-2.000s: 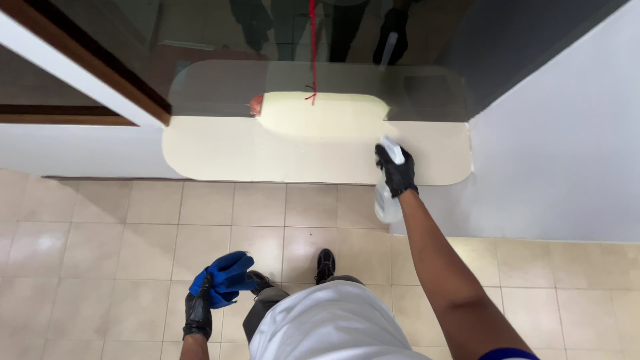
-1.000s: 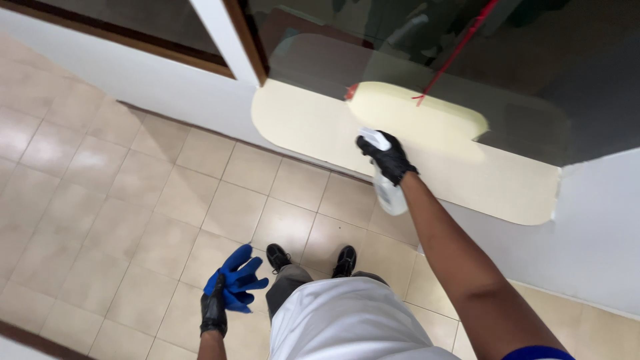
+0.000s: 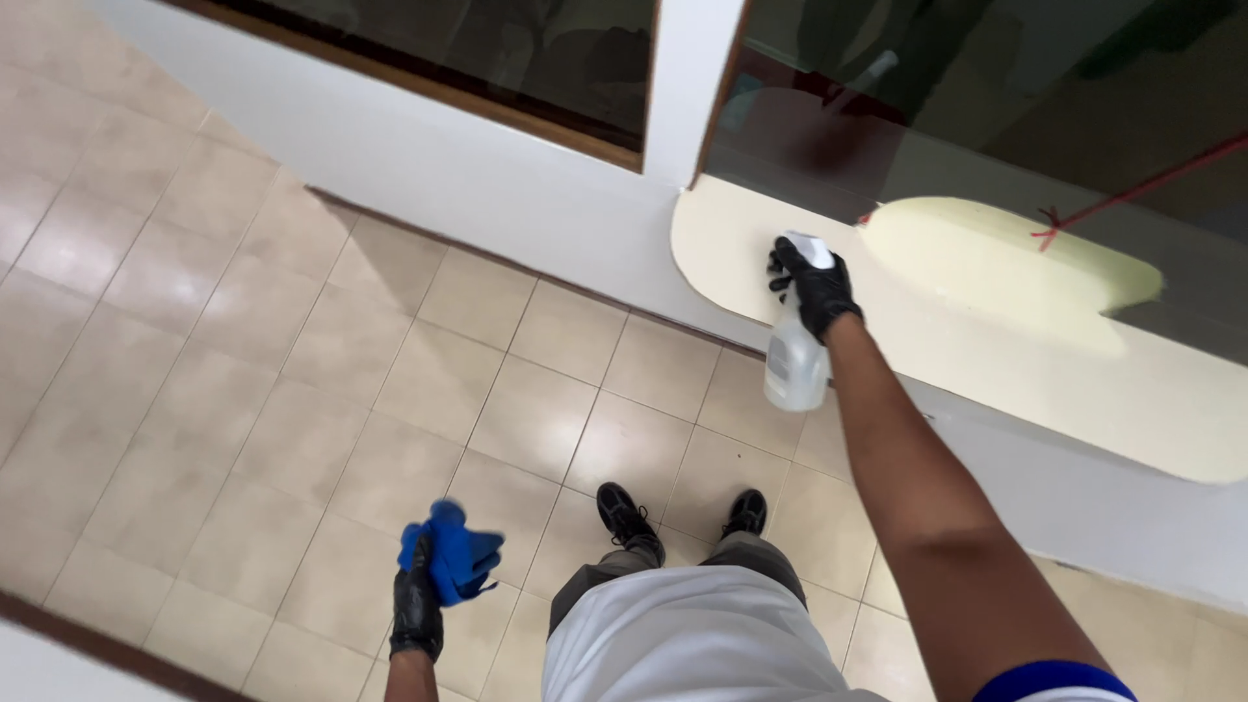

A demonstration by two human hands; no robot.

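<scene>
Gloved in black, my right hand (image 3: 817, 283) grips the neck of a translucent plastic spray bottle (image 3: 796, 366) with a white head. It is over the left part of a cream counter ledge (image 3: 741, 229) with rounded ends, and the bottle hangs past the ledge's front edge. My left hand (image 3: 419, 604), also in a black glove, is low at the left above the floor, holding a bunched blue cloth (image 3: 453, 556). Behind the ledge stands a dark glass pane (image 3: 955, 78) with reflections in it.
A red string (image 3: 1150, 190) runs across the glass to a bow above a pale yellow rounded patch (image 3: 975, 244). A white wall (image 3: 439, 185) with a brown-framed window (image 3: 439, 73) continues left. Beige floor tiles (image 3: 526, 409) lie around my black shoes (image 3: 624, 512).
My right hand, with the spray bottle, has moved left along the ledge, from right of the yellow patch to left of it. The view has turned and shifted left. The blue cloth stays in my left hand.
</scene>
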